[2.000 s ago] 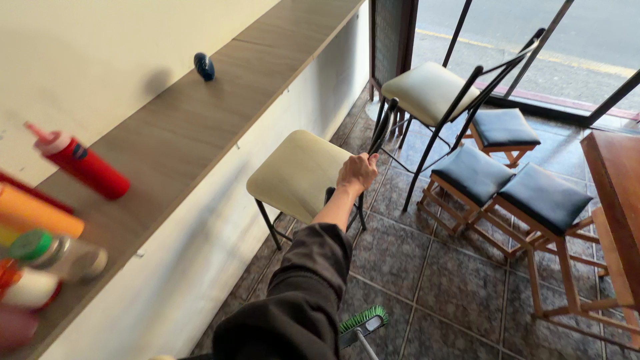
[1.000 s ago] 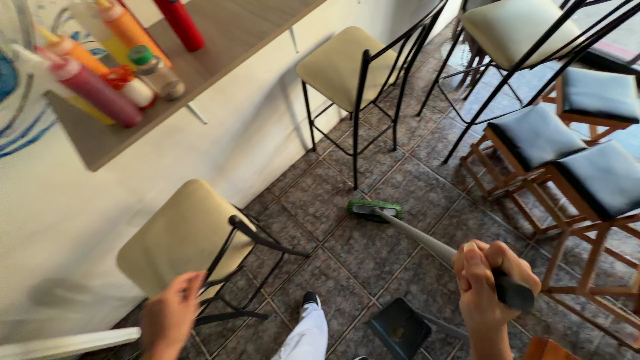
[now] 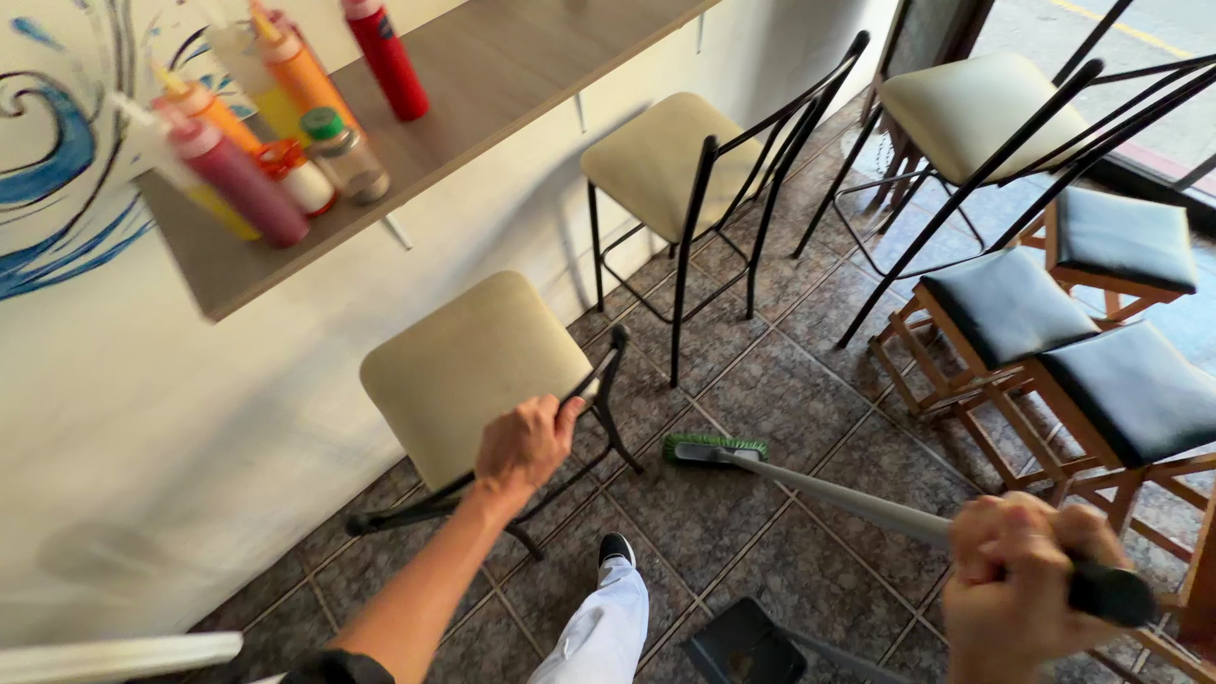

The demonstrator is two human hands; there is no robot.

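Observation:
My left hand (image 3: 527, 445) grips the black metal back of a bar stool with a beige padded seat (image 3: 465, 370), beside the wall. At the lower right, my right hand (image 3: 1031, 570) is closed around the upper part of a grey broom handle (image 3: 855, 502), near its black end. The handle slants away to the left, down to the broom head (image 3: 712, 450) with green bristles, which rests on the tiled floor right of that stool. A black dustpan (image 3: 746, 646) lies at the bottom edge, its grey handle running rightward below my right hand.
A wall counter (image 3: 475, 85) holds several squeeze bottles (image 3: 237, 180) and a green-capped shaker (image 3: 344, 157). Two more beige-seated stools (image 3: 670, 161) (image 3: 988, 114) stand farther off. Wooden stools with black seats (image 3: 1130, 389) crowd the right side. My shoe (image 3: 616, 548) is on the floor between stool and dustpan.
My left hand, free of the near stool's back one second ago, has moved onto it and closed there. Two seconds ago a hand was on a stool's back farther along the counter.

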